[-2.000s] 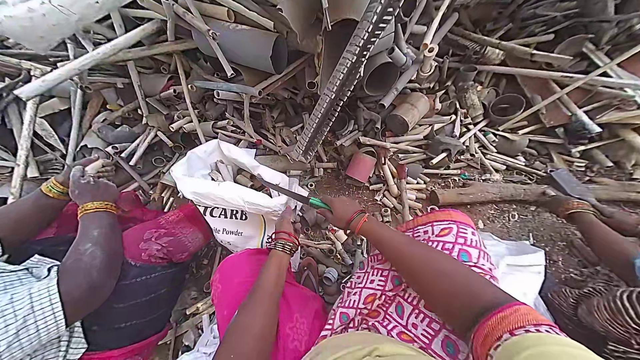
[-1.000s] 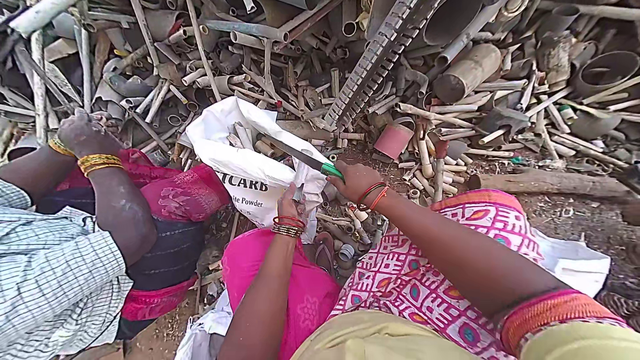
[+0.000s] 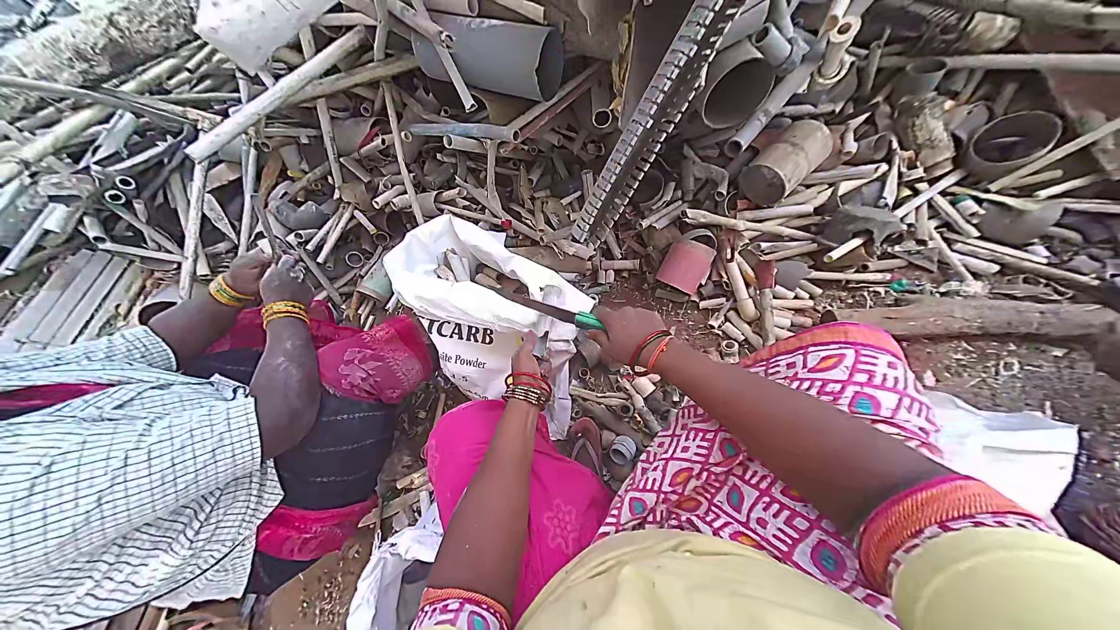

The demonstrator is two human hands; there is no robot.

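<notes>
My right hand (image 3: 623, 334) is closed around the green handle of a knife (image 3: 547, 309), whose dark blade points left across the mouth of a white woven sack (image 3: 472, 337). My left hand (image 3: 527, 360) is at the sack's right side, just below the knife handle, its fingers at the folded sack edge; whether it also holds a small piece is too unclear to tell. Short pieces of plastic pipe (image 3: 457, 264) show inside the sack's mouth. The sack stands upright and bears printed writing.
A co-worker's hands (image 3: 267, 278) work at the left. Scrap plastic pipes (image 3: 350, 188) are heaped ahead, with a slotted metal bar (image 3: 647, 122) leaning over them. A red pipe piece (image 3: 685, 265) lies right of the sack, a log (image 3: 971, 317) farther right.
The knife stays in my right hand over the sack's mouth, and my left hand stays beside the sack. The view has shifted; at the right edge, the other person's hands seen two seconds ago are out of view.
</notes>
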